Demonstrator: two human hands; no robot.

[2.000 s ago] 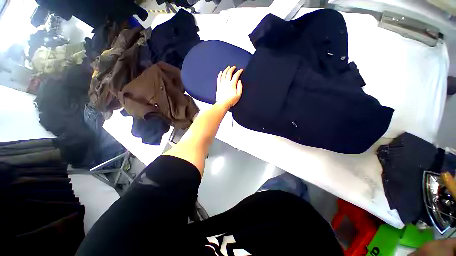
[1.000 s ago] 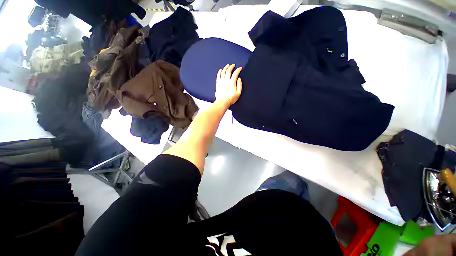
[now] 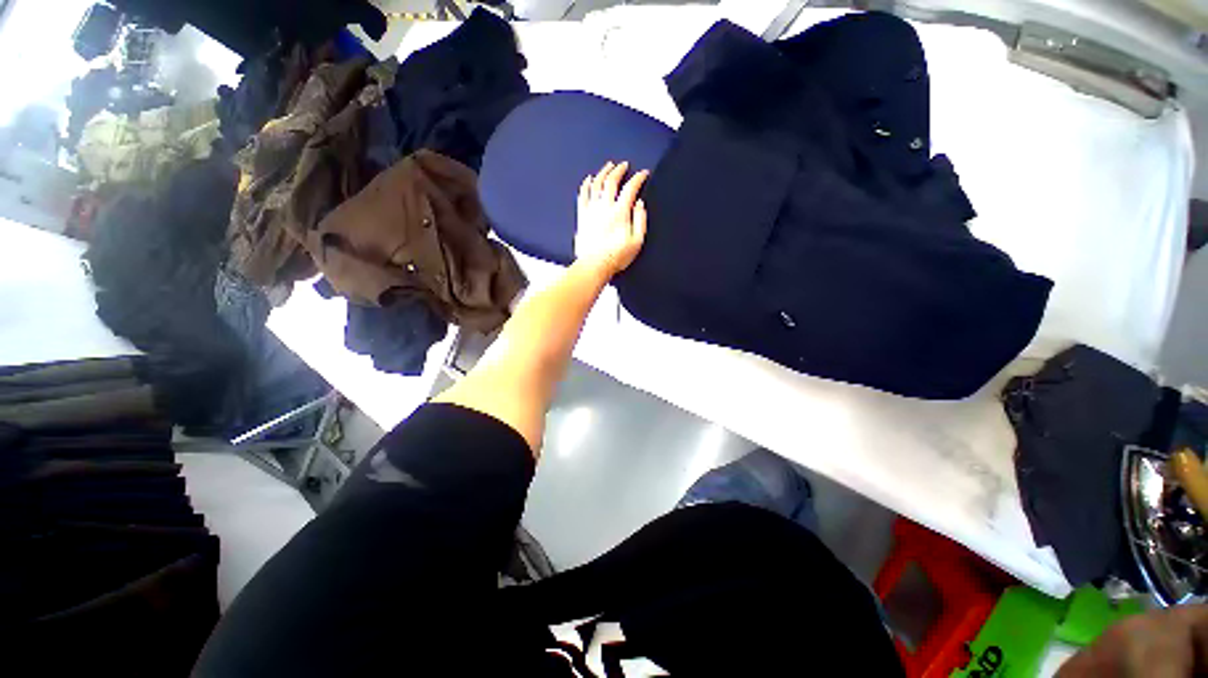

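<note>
A navy garment (image 3: 848,225) is drawn over the padded blue board (image 3: 550,172), whose rounded left end shows bare. My left hand (image 3: 612,219) lies flat at the garment's left edge, fingers slightly apart on the board. The steam iron (image 3: 1166,523) stands at the right edge of view on a dark folded cloth (image 3: 1089,450), its silver plate facing out and its wooden handle partly cut off. My right hand (image 3: 1142,649) is at the bottom right corner, cut off and blurred, below the iron; its fingers cannot be made out.
A crumpled brown garment (image 3: 411,245) and other dark garments lie at the left. A metal bar (image 3: 1089,66) is on the far edge of the white-covered table (image 3: 1060,172). A red plastic frame (image 3: 934,596) and a green bag (image 3: 1013,636) are below the right end.
The view has shifted slightly. My left hand stays at the garment's left edge, and my right hand stays low at the right corner.
</note>
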